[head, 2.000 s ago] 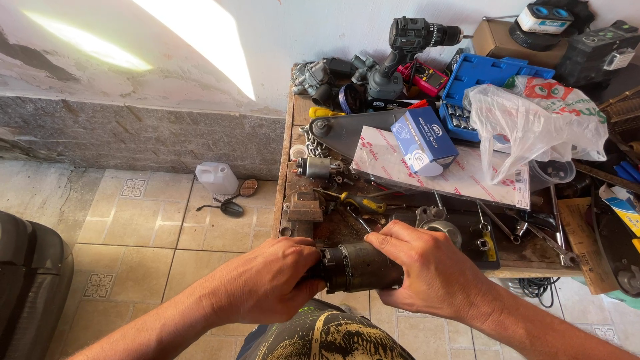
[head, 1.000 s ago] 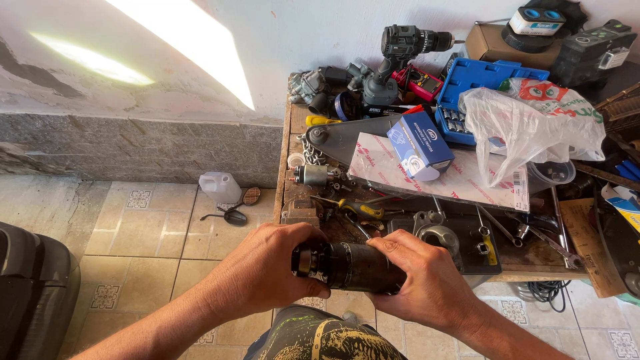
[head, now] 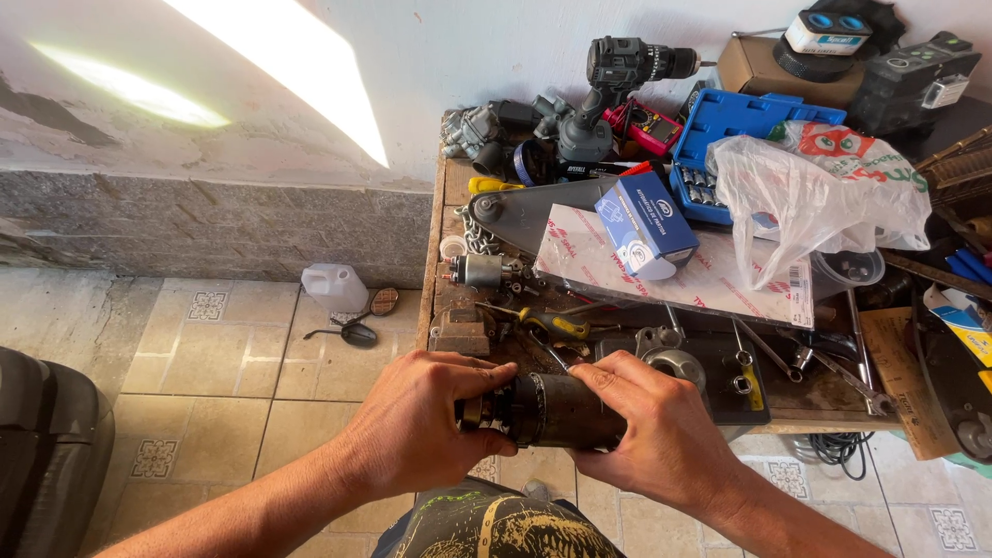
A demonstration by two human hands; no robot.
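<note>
A dark, greasy cylindrical starter motor body (head: pixel 570 411) lies sideways between my hands, in front of the workbench's near edge. My left hand (head: pixel 434 418) grips its narrower left end, thumb below and fingers above, hiding part of that end. Around the right end of the cylinder my right hand (head: pixel 655 426) is closed. Just beyond them on the bench are a yellow and black screwdriver (head: pixel 554 322), a rusty metal block (head: pixel 459 327), a cylindrical solenoid (head: pixel 480 271) and a grey metal starter end housing (head: pixel 673 355).
The wooden bench (head: pixel 825 415) also bears a blue box (head: pixel 647 225), a cordless drill (head: pixel 620 93), an open blue socket case (head: pixel 717 139), a plastic bag (head: pixel 821 186) and wrenches (head: pixel 852 380). A plastic jug (head: pixel 335 287) and mirrors (head: pixel 359 333) lie on the tiled floor.
Two seconds ago my left fingers covered more of the cylinder's left end; one second ago that end showed more openly. Both hands still hold the cylinder.
</note>
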